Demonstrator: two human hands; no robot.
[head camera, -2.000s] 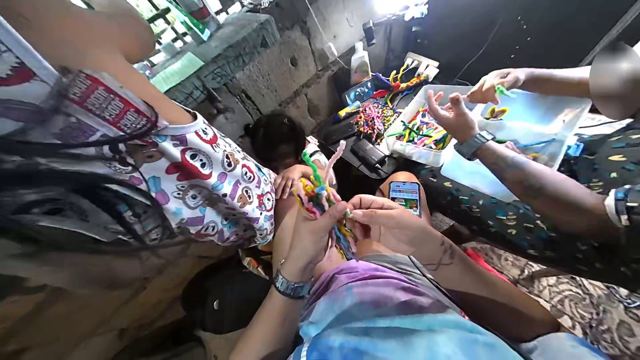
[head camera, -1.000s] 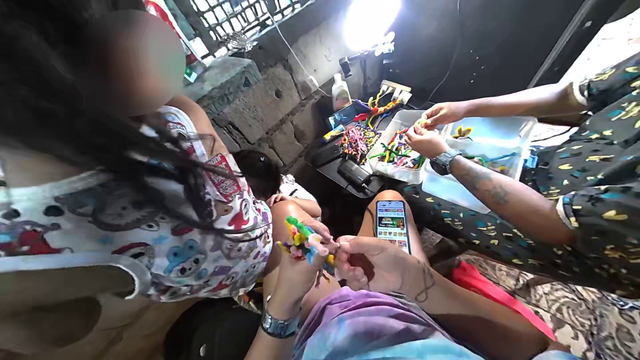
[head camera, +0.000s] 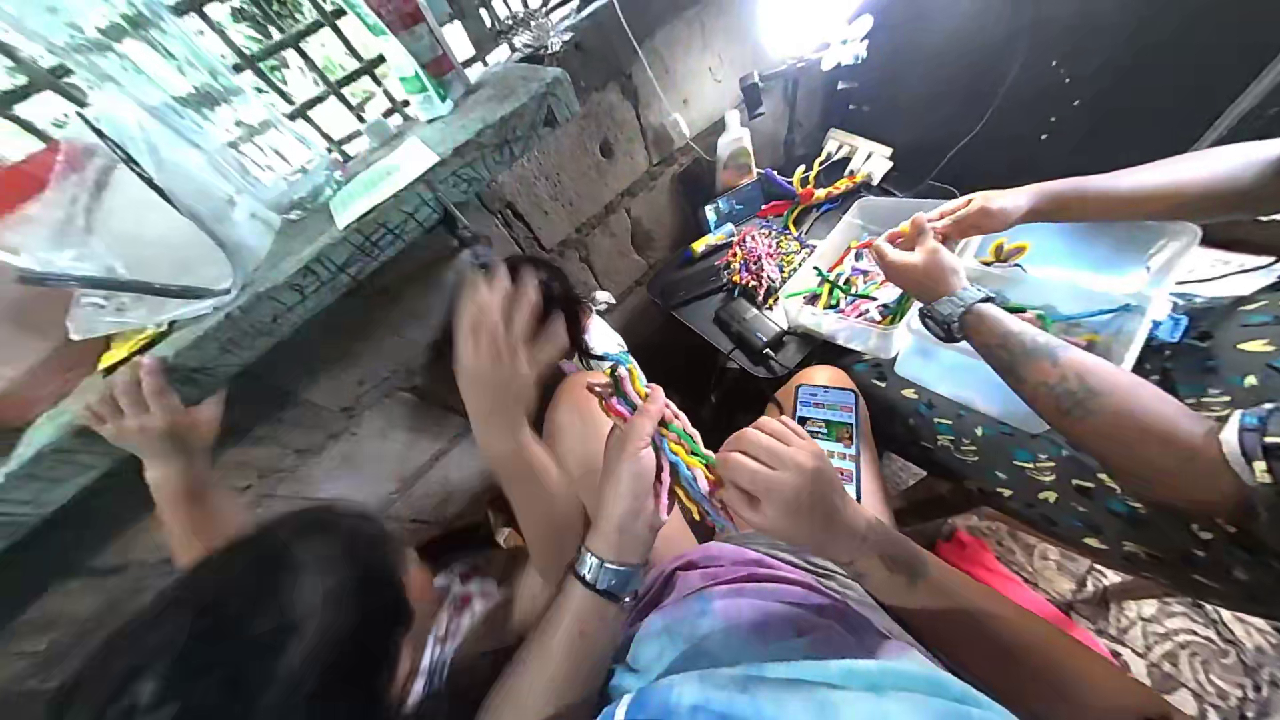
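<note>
My left hand, with a metal watch on its wrist, is closed around a bundle of multicolored twisted cords. The strands are pink, green, yellow and blue; they stick out above the hand and hang down beside it. Against the lower right side of the bundle, my right hand has its fingers curled at the strand ends; its exact grip is partly hidden. A lit phone lies on my right thigh, just beyond that hand.
At right a co-worker's hands work over plastic bins of colored pieces. A black stool holds a pile of short cords. A person's blurred arm is close on my left, below a concrete ledge.
The person at left has moved lower, with one arm now raised near my left hand and the other hand at the ledge. The cord bundle is now spread lengthwise between my hands.
</note>
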